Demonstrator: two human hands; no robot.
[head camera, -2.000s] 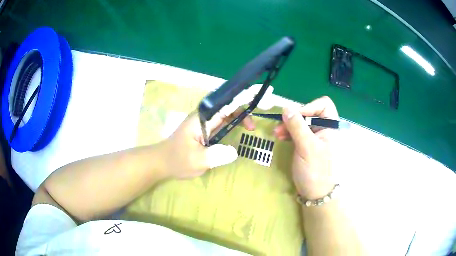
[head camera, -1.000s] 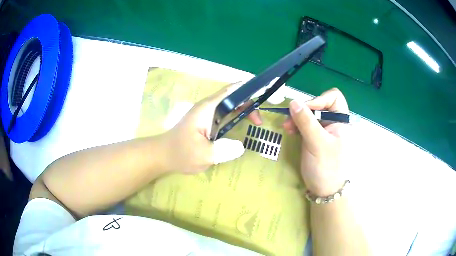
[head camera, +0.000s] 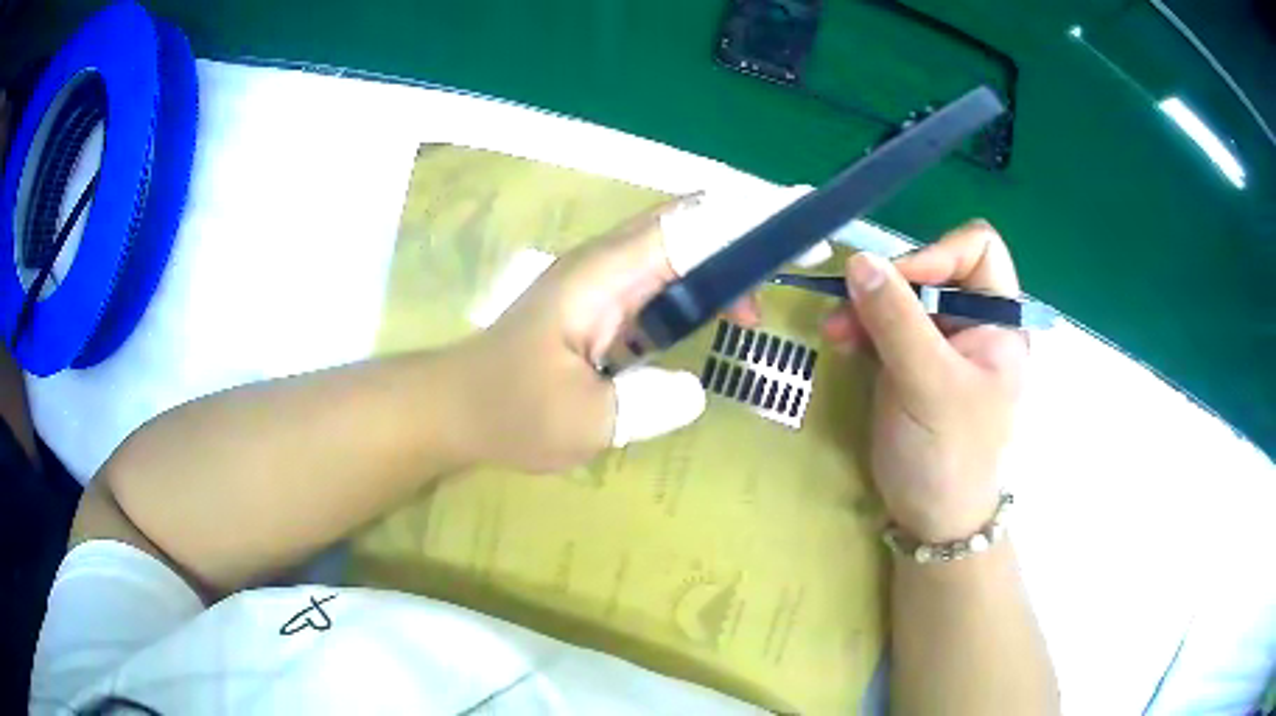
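Note:
My left hand (head camera: 560, 350), with white finger cots, holds a black phone frame (head camera: 826, 210) tilted and nearly edge-on, so its inner side is hidden. My right hand (head camera: 931, 378) holds dark tweezers (head camera: 966, 304) with a paler end. Their tip points left, close to the frame's lower side; whether it touches or carries a piece I cannot tell. Small black adhesive pieces (head camera: 756, 369) lie in two rows on a pale sheet just below the frame, on the yellow paper (head camera: 588, 532).
A green conveyor belt (head camera: 462, 42) crosses the far side, carrying another phone frame (head camera: 767, 39) partly behind the held one. A blue reel (head camera: 147, 182) with a thin dark stick across it stands at far left. A small white piece (head camera: 512, 285) lies on the paper.
The held frame has turned from showing its opening to nearly edge-on. Both hands appear slightly farther right. The frame on the belt has shifted left and up in view, towards the top edge.

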